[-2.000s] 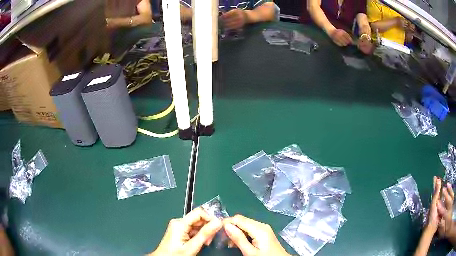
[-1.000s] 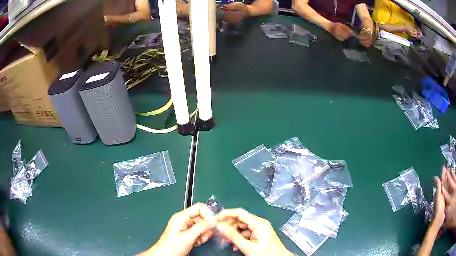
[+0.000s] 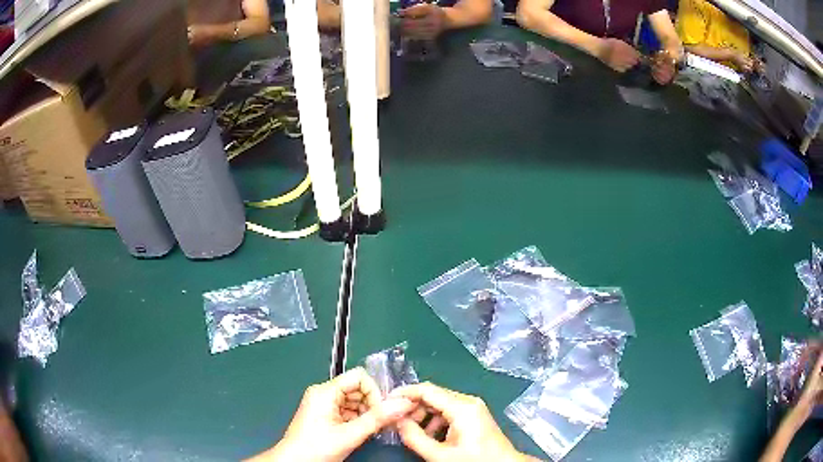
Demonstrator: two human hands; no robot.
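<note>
My left hand point(image 3: 341, 417) and my right hand point(image 3: 444, 422) meet at the bottom centre, fingertips together on a clear zip bag point(image 3: 390, 368) with dark contents. The upper part of the bag shows beyond my fingertips; the rest is mostly hidden by my fingers. A pile of overlapping clear bags point(image 3: 550, 334) with dark specks lies on the green table to the right of my hands. A single clear bag point(image 3: 259, 311) with dark parts lies flat to the left of the table seam.
Two grey speakers point(image 3: 194, 185) stand before a cardboard carton point(image 3: 59, 158), beside yellow cables point(image 3: 284, 233). Two white posts point(image 3: 365, 117) stand at the seam point(image 3: 343, 316). More bags point(image 3: 733, 345) and a blue bin point(image 3: 785, 171) are at right. People's hands and arms show around the table.
More of the bag shows above my fingertips than a second ago. My hands stay together at nearly the same place. The other person's hands at the right edge have moved apart or partly out of view.
</note>
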